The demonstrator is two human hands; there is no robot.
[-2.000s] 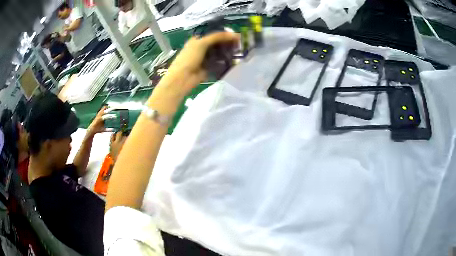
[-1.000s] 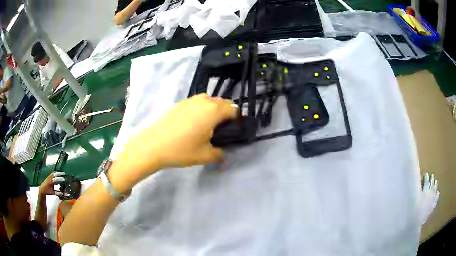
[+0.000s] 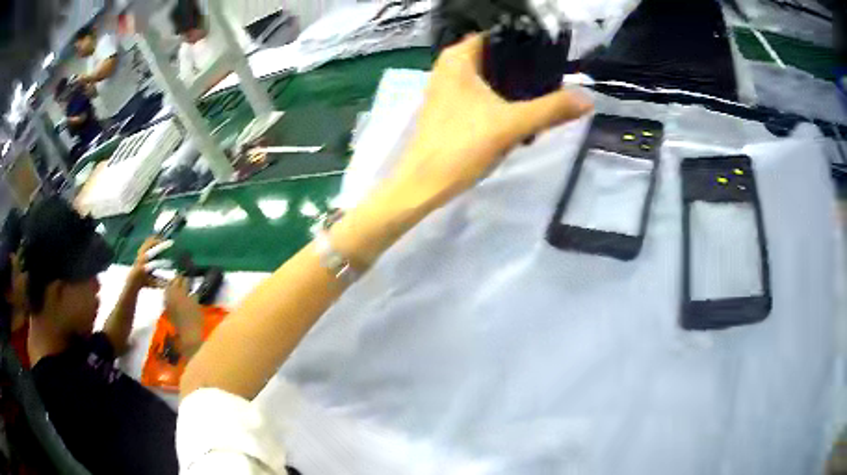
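Note:
My bare left hand (image 3: 464, 130), with a bracelet at the wrist, is raised at the top centre. It is closed around a blurred black bundle (image 3: 525, 60) that looks like a stack of phone housings; their number cannot be told. Two black housings lie apart, flat on the white sheet (image 3: 520, 362): one (image 3: 594, 241) just right of my hand, slightly tilted, and one (image 3: 724, 314) further right. Both have yellow dots at their far end. My right hand is not in view.
A neighbouring worker in a black cap (image 3: 65, 246) sits at the left, hands over an orange tray (image 3: 167, 353). Green matting (image 3: 241, 223) borders the sheet. A white frame post (image 3: 176, 83) stands at upper left. A dark surface (image 3: 683, 46) lies beyond the sheet.
My left hand has lifted from the overlapping housings and moved up with the black bundle. Two housings now lie separate. The gloved right hand has left the view, and the view has shifted.

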